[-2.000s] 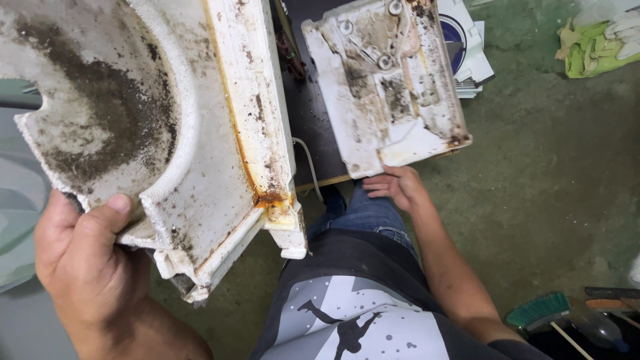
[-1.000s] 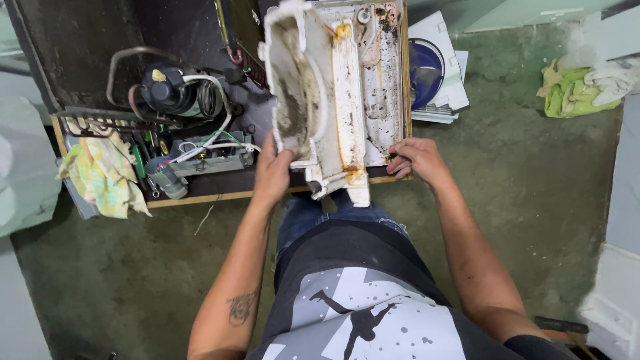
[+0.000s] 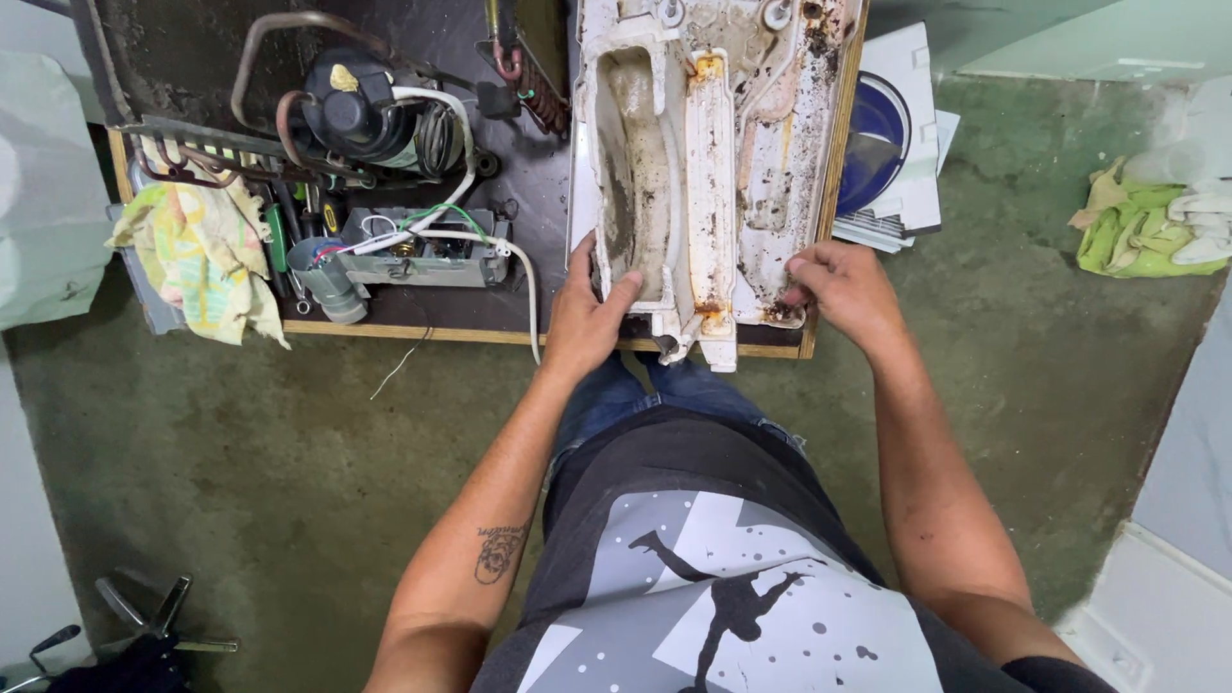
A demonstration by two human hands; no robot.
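Note:
A dirty white foam housing point(image 3: 674, 192) with a curved hollow and a rust-stained strip stands at the table's front edge. My left hand point(image 3: 592, 313) grips its near left corner, thumb inside the hollow and fingers along the outer side. Beneath and to the right lies a grimy white plastic base tray point(image 3: 770, 207) with brown and black spots. At the tray's near right corner is my right hand point(image 3: 842, 289), its fingers bent against the edge; whether they pinch it is hard to tell.
Left on the wooden-edged table point(image 3: 462, 334) are a black compressor point(image 3: 361, 115) with copper pipes, a grey electrical box point(image 3: 433, 255) with wires, a capacitor point(image 3: 329, 279), hand tools and a patterned cloth point(image 3: 202, 255). A white panel with a blue disc point(image 3: 871, 144) lies beyond the right edge.
The foam housing, held high at the left two seconds ago, has come down over the table beside my right hand. The base tray, raised and tilted then, now lies on the table.

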